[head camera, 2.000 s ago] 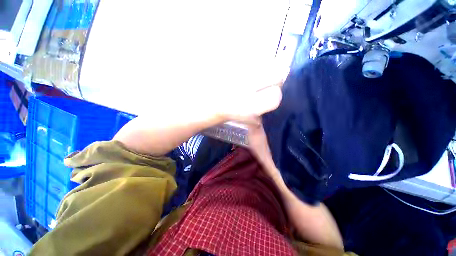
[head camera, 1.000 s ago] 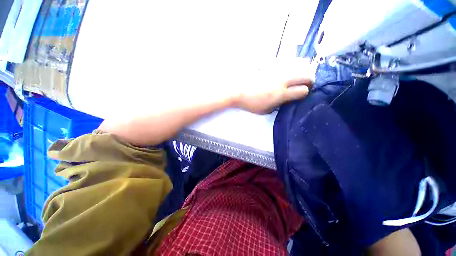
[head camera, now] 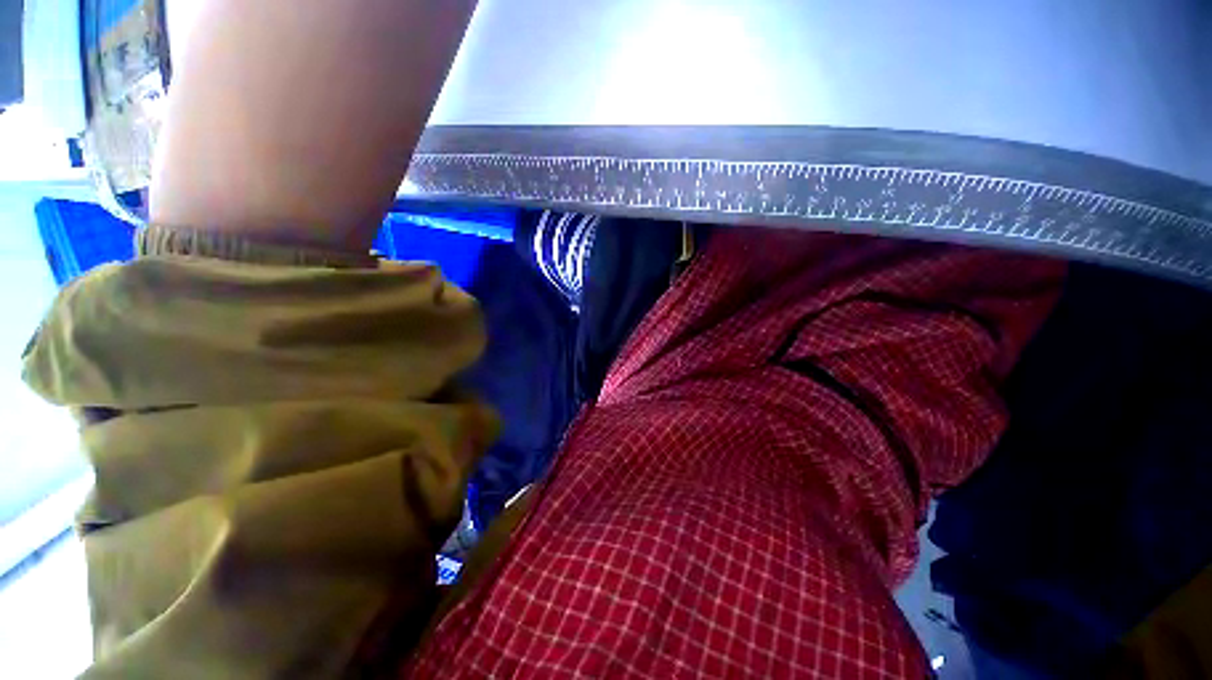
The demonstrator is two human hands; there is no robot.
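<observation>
The white table (head camera: 824, 67) spans the top of the view, with a grey measuring tape (head camera: 798, 190) along its front edge. My left forearm, in a rolled olive sleeve, reaches up past the table edge at the upper left. The left hand itself is cut off by the top edge of the picture. My right hand is not in view; only a bit of olive sleeve shows at the lower right corner. Dark navy cloth (head camera: 1103, 452) hangs below the table at the right. The needle area is out of the picture.
A red checked apron (head camera: 705, 531) covers my lap. Dark cloth with white stripes (head camera: 569, 253) lies below the table, left of the apron. Blue crates (head camera: 91, 239) stand at the left. Brown and blue tape (head camera: 126, 93) covers the table's left end.
The view has dropped and come closer to the table's front edge. The machine head, the sewn garment on the table and my left hand have gone out of the picture.
</observation>
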